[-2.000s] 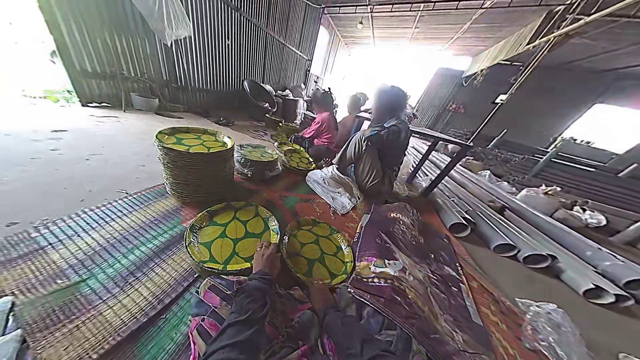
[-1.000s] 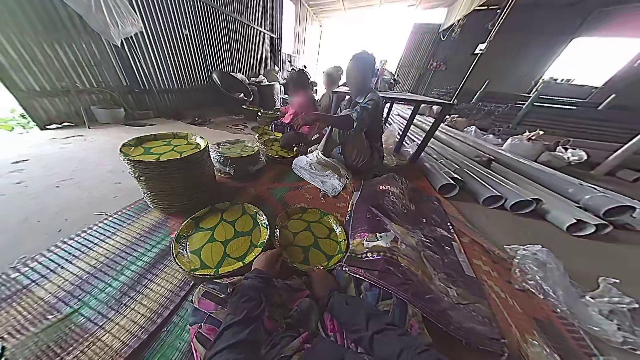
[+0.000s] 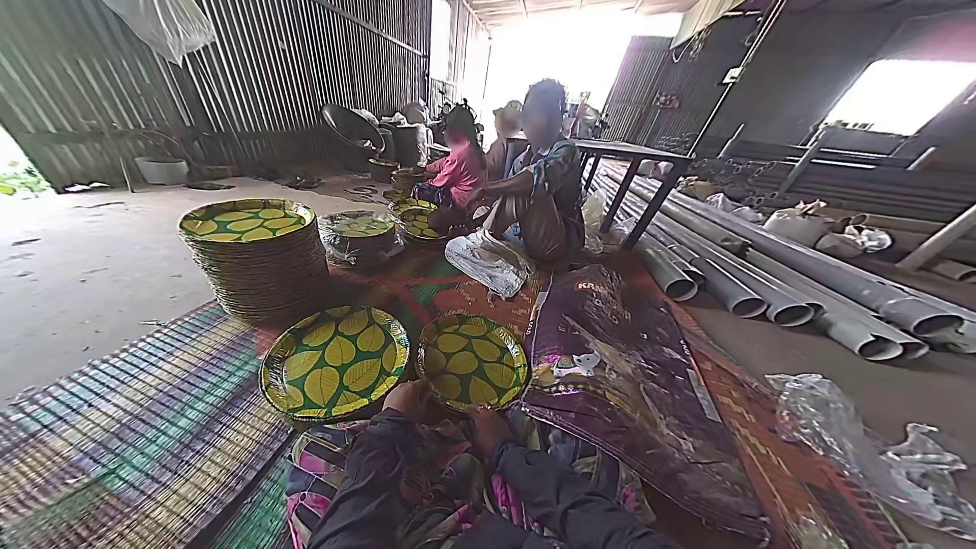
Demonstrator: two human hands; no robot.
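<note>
A round plate with yellow leaves on green [image 3: 335,362] lies in front of me on the left. Beside it to the right is a smaller-looking plate of the same pattern [image 3: 473,362]. My left hand [image 3: 412,398] is between the two plates at their near edges; its fingers are partly hidden, and its grip cannot be made out. My right hand [image 3: 488,427] is at the near rim of the right plate, with the fingertips on that rim. Behind the left plate rises a tall stack of such plates [image 3: 255,263], and right of that stands a plastic-wrapped stack [image 3: 360,236].
Woven mats [image 3: 152,427] cover the floor. A purple printed sack [image 3: 618,381] lies to my right, with crumpled clear plastic [image 3: 854,442] farther right. A seated person [image 3: 545,191] and others sit ahead, near a table [image 3: 633,149]. Long grey pipes [image 3: 793,267] lie at the right.
The seated person ahead, bent with the head turned away two seconds ago, now sits more upright with an arm stretched leftward. The view has turned somewhat. Both my hands remain by the plates.
</note>
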